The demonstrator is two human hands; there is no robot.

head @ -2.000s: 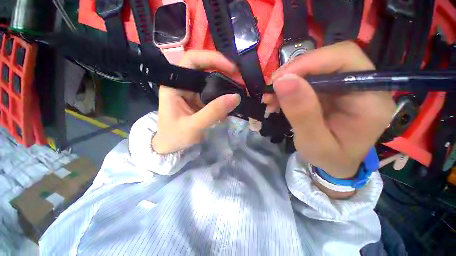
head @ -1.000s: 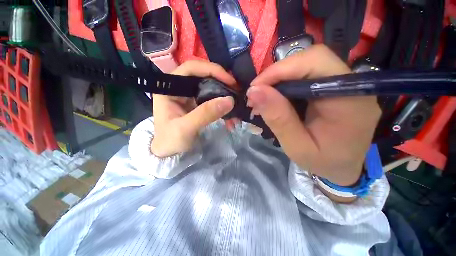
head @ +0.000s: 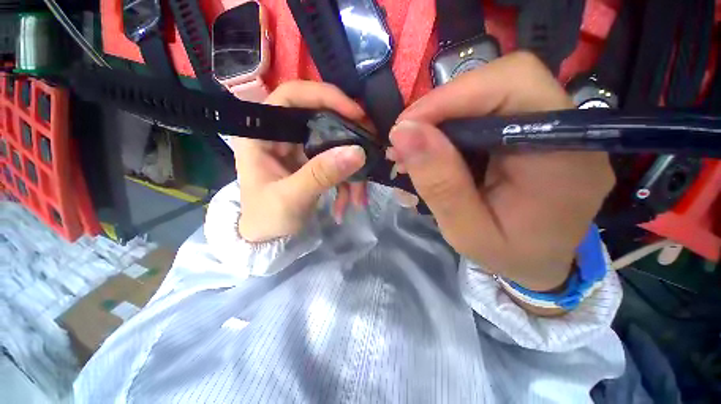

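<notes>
My left hand (head: 288, 170) pinches the dark case of a smartwatch (head: 336, 132) between thumb and fingers. Its black perforated strap (head: 194, 110) stretches out to the left. My right hand (head: 506, 177) grips a glossy black pen-shaped tool (head: 585, 131) with pale lettering, between thumb and index finger. The tool lies nearly level and runs off the right edge. Its tip is hidden by my right fingertips, close to the right side of the watch case. Whether the tip touches the case cannot be told.
Behind my hands, a pink-strap watch (head: 240, 43), a glossy dark-screened watch (head: 363, 35) and a watch with its sensor back up (head: 465, 59) lie on red trays (head: 413, 47). A red pocketed tray (head: 59, 158) stands at left. A carton (head: 118, 304) and white bags lie on the floor.
The view has shifted a little. My left hand and the held watch sit slightly further left. The pen's lettering has turned more into view. Both hands keep their holds.
</notes>
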